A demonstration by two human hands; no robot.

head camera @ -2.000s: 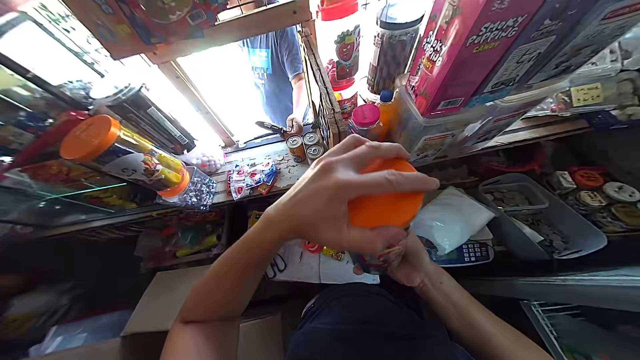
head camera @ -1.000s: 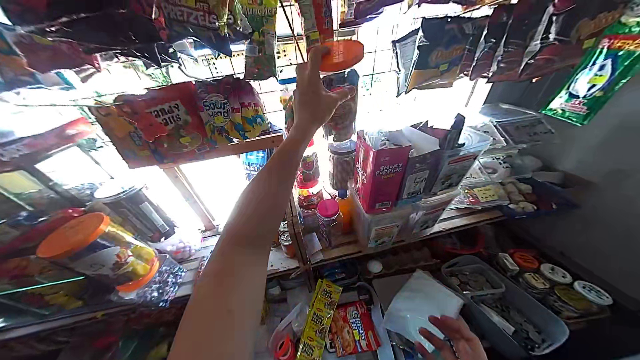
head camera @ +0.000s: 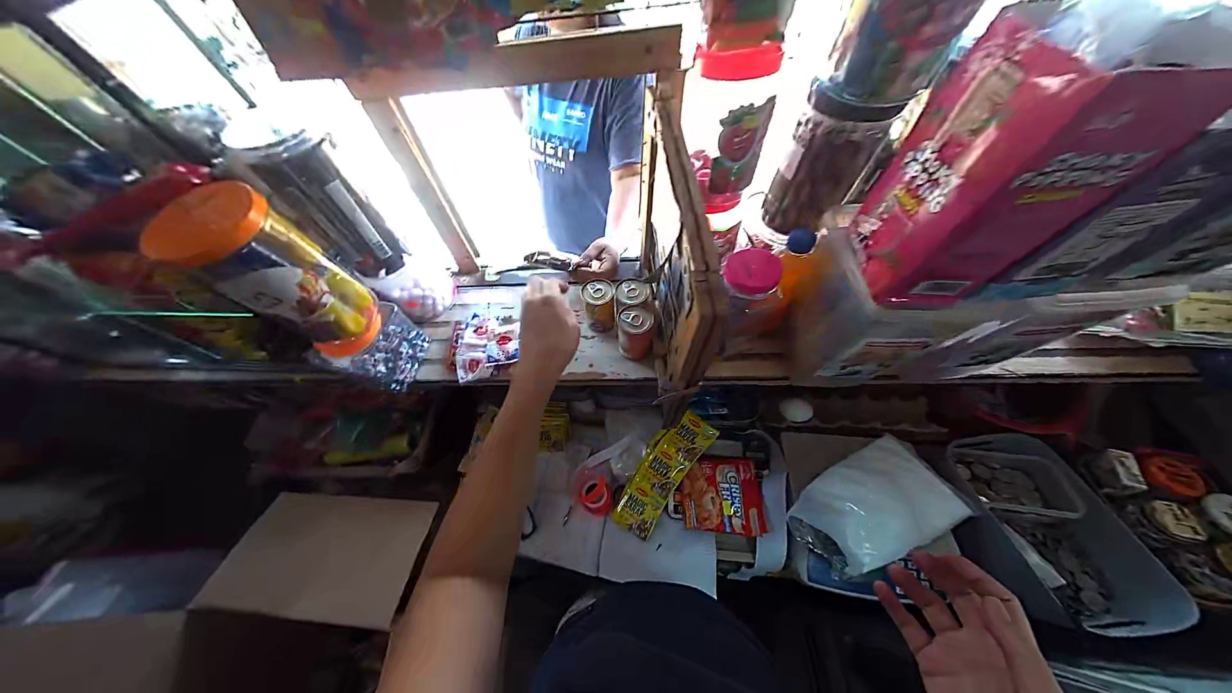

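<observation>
My left hand [head camera: 549,327] reaches over the counter at the window, fingers curled, back toward me; whether something is inside it cannot be seen. Left of it lie small red and white candy packets [head camera: 488,345], and right of it stand several drink cans [head camera: 633,327]. Beyond, a person's hand [head camera: 599,258] rests at the window sill with a dark object. My right hand [head camera: 972,626] is palm up with fingers apart, holding nothing, near a white plastic bag [head camera: 881,505] on a blue calculator. Yellow seasoning sachets [head camera: 664,476] and a red packet [head camera: 724,496] lie below the counter.
A wooden window frame [head camera: 688,318] stands right of the cans. Jars with orange lids [head camera: 204,223] line the left; pink candy boxes [head camera: 1001,183] stand on a plastic container at right. A grey tub of coins [head camera: 1107,568] is at lower right. An open cardboard box [head camera: 318,558] is at lower left.
My left hand, which held an orange-lidded jar up among the hanging packets, has come down to the counter without the jar. The view has tilted down. My right hand stays low at the right.
</observation>
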